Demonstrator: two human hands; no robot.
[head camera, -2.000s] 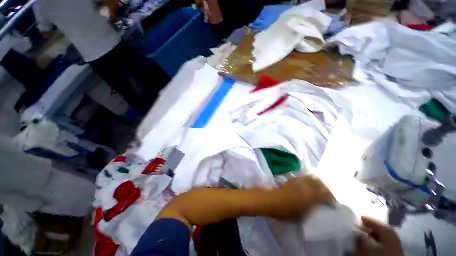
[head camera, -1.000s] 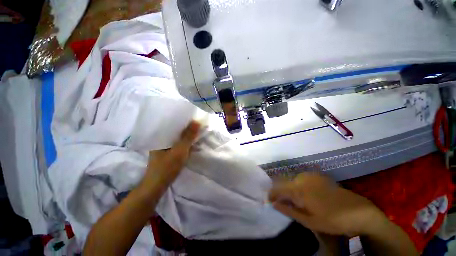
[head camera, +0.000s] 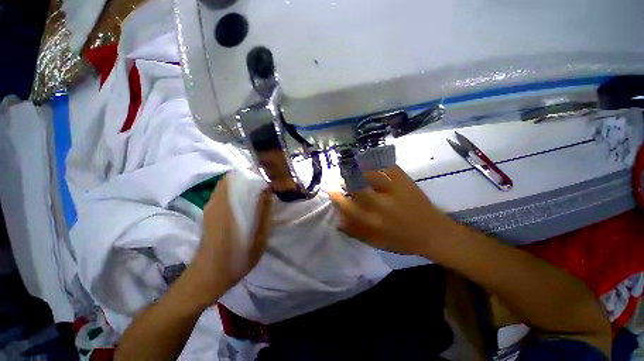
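Note:
The white garment cloth (head camera: 311, 247) lies bunched on the table and hangs over its front edge, with a dark green part (head camera: 200, 192) and a red strip (head camera: 133, 97) in it. My left hand (head camera: 236, 229) holds a raised fold of the cloth left of the chrome take-up lever guard (head camera: 272, 151). My right hand (head camera: 385, 211) is on the cloth just right of the guard, its fingers close under the machine head and pinching the cloth's edge. The needle and presser foot are largely hidden behind the guard and my fingers.
The white sewing machine head (head camera: 424, 49) spans the top. Red thread snips (head camera: 482, 163) lie right of my right hand. Thread scraps (head camera: 619, 139) lie at the far right. Red cloth (head camera: 586, 250) is at lower right. Stacked white pieces (head camera: 28, 183) and blue tape (head camera: 63, 155) are at left.
My right hand has moved up and left from the cloth's lower right to beside the needle area. My left hand is slightly lower and left, and the cloth is drawn up under the head.

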